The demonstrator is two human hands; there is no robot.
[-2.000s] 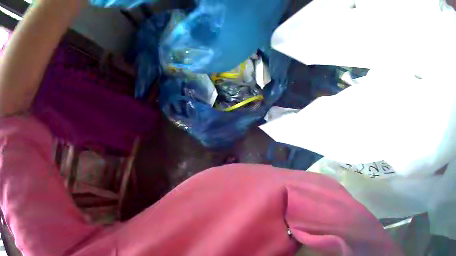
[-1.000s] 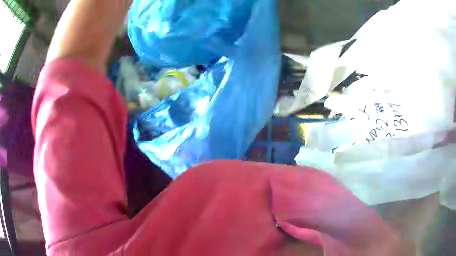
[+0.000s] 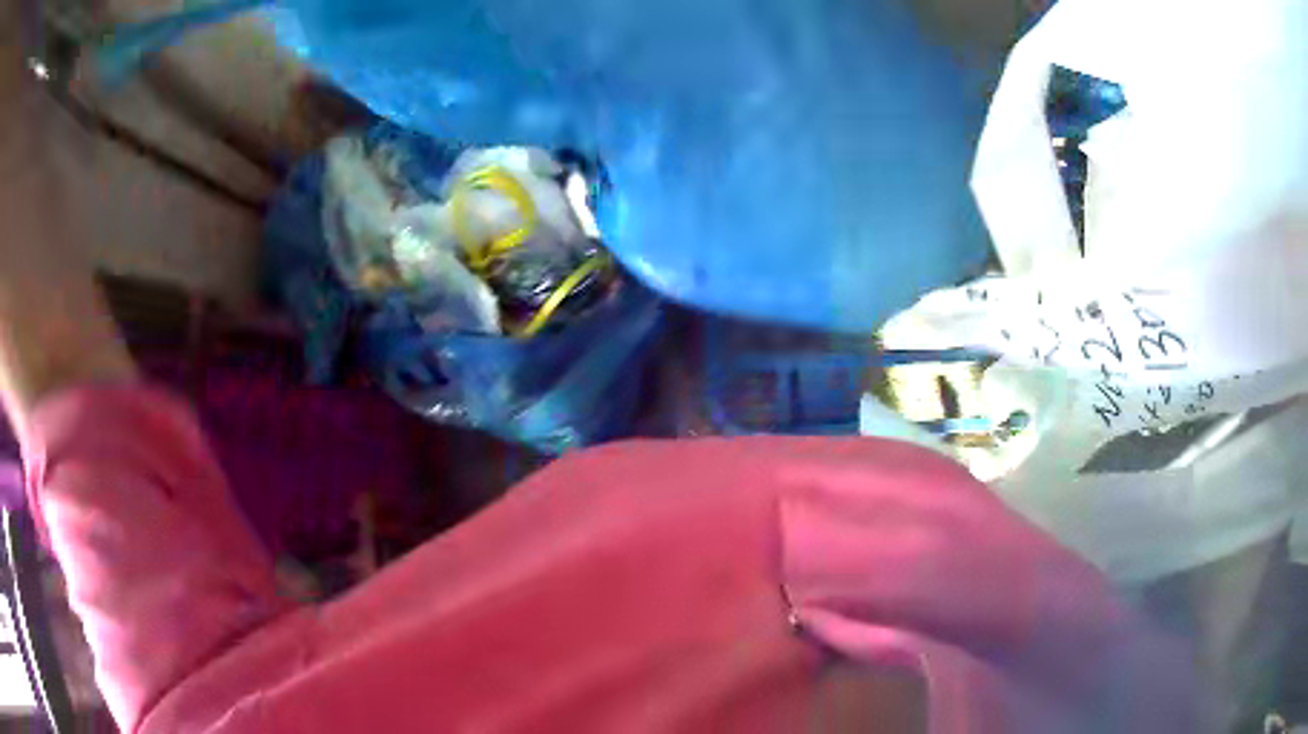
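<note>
A large blue plastic bag (image 3: 803,158) spreads across the upper middle, blurred and smooth. Below it to the left, a darker blue sack (image 3: 538,380) stands open with crumpled white and clear plastic (image 3: 430,273) and thin yellow strips (image 3: 567,294) in it. A big white plastic bag (image 3: 1205,201) with handwritten letters and numbers fills the right side. My left forearm rises along the left edge, and its hand is out of the picture. My right hand is not in view either; the pink sleeve crosses the bottom.
A blue lattice crate (image 3: 782,394) shows between the blue sack and the white bag. A purple covered thing (image 3: 309,452) lies at the left beside the sack. A pale yellowish item (image 3: 940,394) shows at the white bag's left edge.
The upper blue plastic has swung right and spread wider, uncovering the sack's contents. My left forearm has moved to the left edge. The white bag's written side shows larger.
</note>
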